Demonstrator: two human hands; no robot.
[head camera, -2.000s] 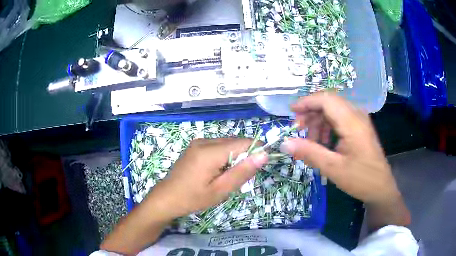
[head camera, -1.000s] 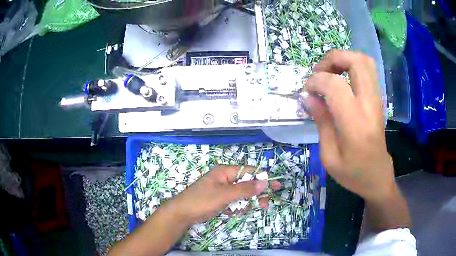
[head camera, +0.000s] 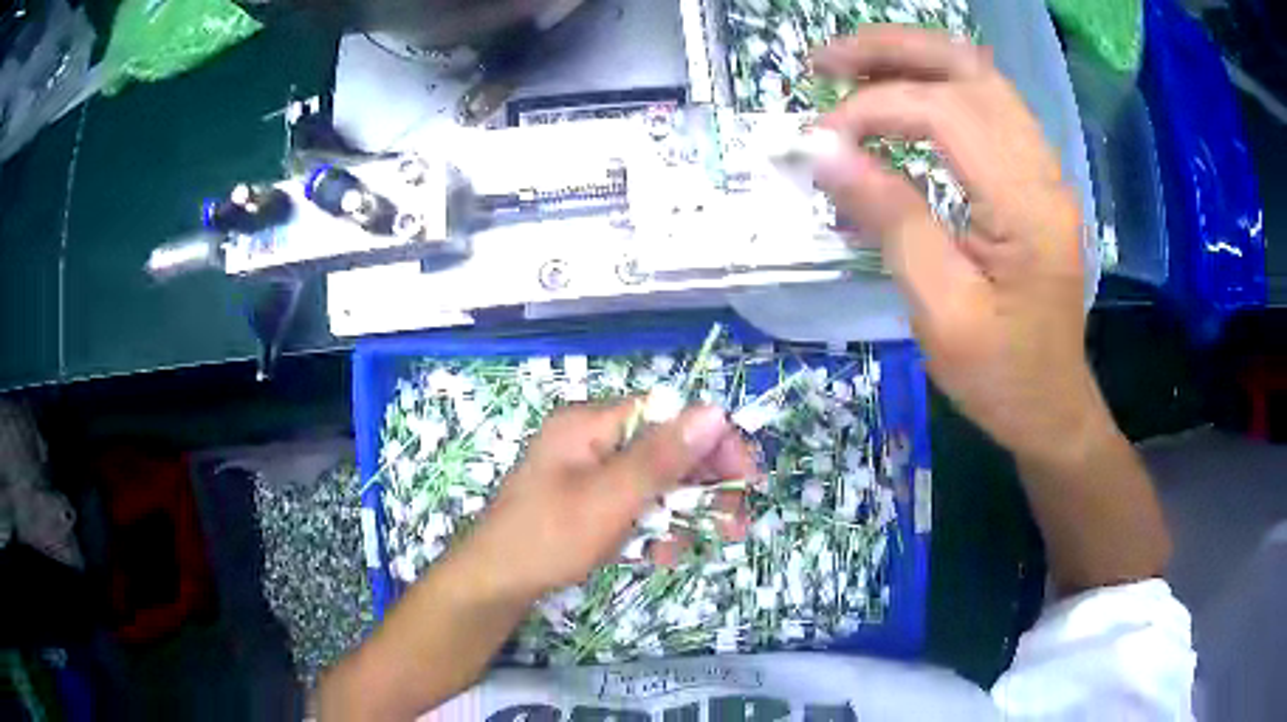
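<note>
My left hand (head camera: 621, 487) is over the blue bin (head camera: 920, 473) and holds a small bunch of wired connectors (head camera: 663, 405) between thumb and fingers, white blocks and green leads showing. My right hand (head camera: 974, 212) is at the right end of the press fixture (head camera: 678, 198), slightly blurred. Its thumb and fingers are around a small white piece (head camera: 807, 150), which looks like a connector; the exact contact is unclear. The blue bin is full of white connectors with green leads.
The pneumatic cylinder (head camera: 332, 219) with two black-and-blue knobs is at the machine's left. The clear tub (head camera: 1066, 155) of connectors stands behind my right hand. A steel bowl (head camera: 452, 17) is behind the machine. Green bags (head camera: 170, 59) and blue plastic (head camera: 1207, 169) lie at the sides.
My right hand went from beside my left hand up to the fixture's right end, and its fingers have since opened wider. My left hand stays over the bin with its bunch.
</note>
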